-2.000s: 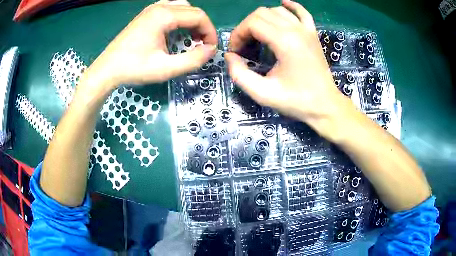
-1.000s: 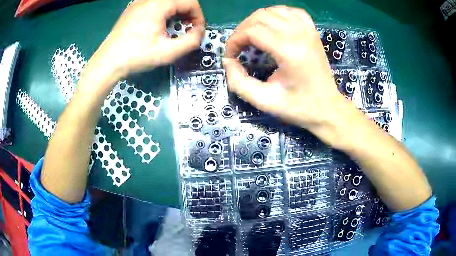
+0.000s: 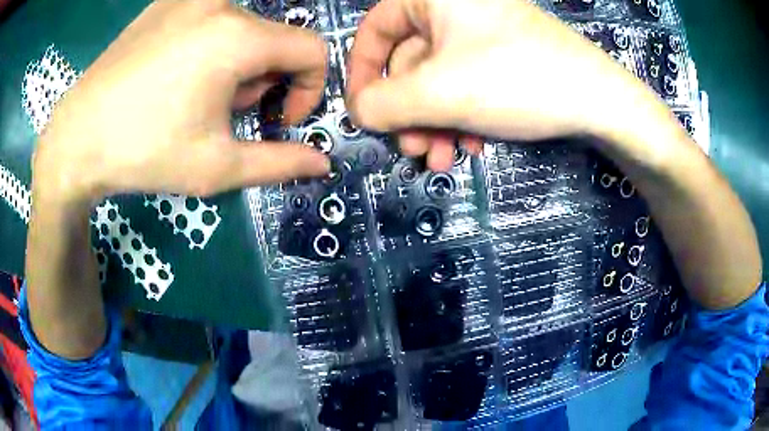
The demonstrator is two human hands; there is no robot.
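The clear ribbed tray [image 3: 384, 257] lies in front of me, with small black plates bearing silver rings [image 3: 434, 202] in and over its pockets. My left hand [image 3: 325, 143] is over the tray's left side, its thumb and forefinger apart around a ringed plate [image 3: 317, 141]; whether it grips the plate is unclear. My right hand [image 3: 362, 109] is just right of it, thumb and forefinger bent close together beside another ring. Anything between its fingertips is hidden. Both hands cover part of the upper pockets.
White perforated strips [image 3: 135, 252] lie on the dark green bench [image 3: 219, 290] at left, partly behind my left arm. Solid black pieces [image 3: 358, 396] fill near pockets. The tray overhangs the bench's near edge. A red rack edge [image 3: 17, 362] shows at lower left.
The view has shifted, so the tray and strips sit higher in it. Both hands have come nearer the ringed plates, and the pale perforated piece between them is no longer visible.
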